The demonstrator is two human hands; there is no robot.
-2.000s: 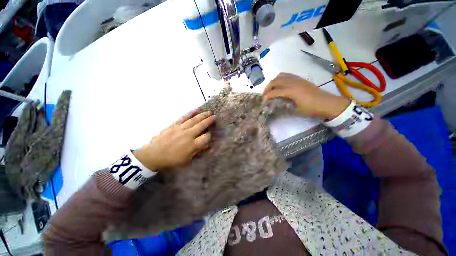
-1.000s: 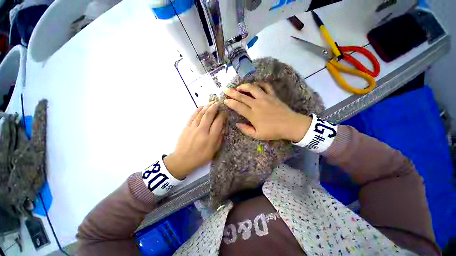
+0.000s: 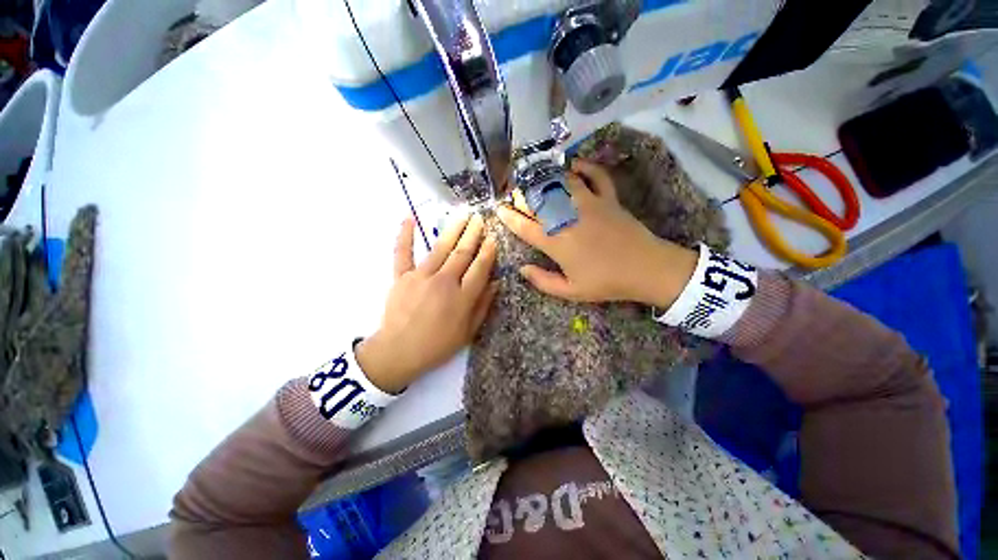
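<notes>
The grey-brown tweed piece [image 3: 569,356] lies from the presser foot down over the table's front edge, with part of it spread right of the foot. My left hand [image 3: 432,301] lies flat at its left edge, fingertips just below the needle area. My right hand [image 3: 596,246] presses on top of the tweed, index fingertip close to the foot. The grey-blue guard block [image 3: 553,205] sits in front of my right fingers. The foot itself is partly hidden. The white sewing machine head [image 3: 405,126] stands over the work.
Orange-and-red-handled scissors [image 3: 804,208] and a yellow-and-black tool [image 3: 752,131] lie right of the machine. A dark rounded rectangle [image 3: 903,140] lies at far right. Stacked tweed pieces [image 3: 44,339] lie at far left. A small black box [image 3: 60,498] is at the lower left.
The tweed has turned, its upper part now right of the foot. My left hand moved right toward the foot; my right hand moved from the edge onto the tweed. The camera view shifted slightly.
</notes>
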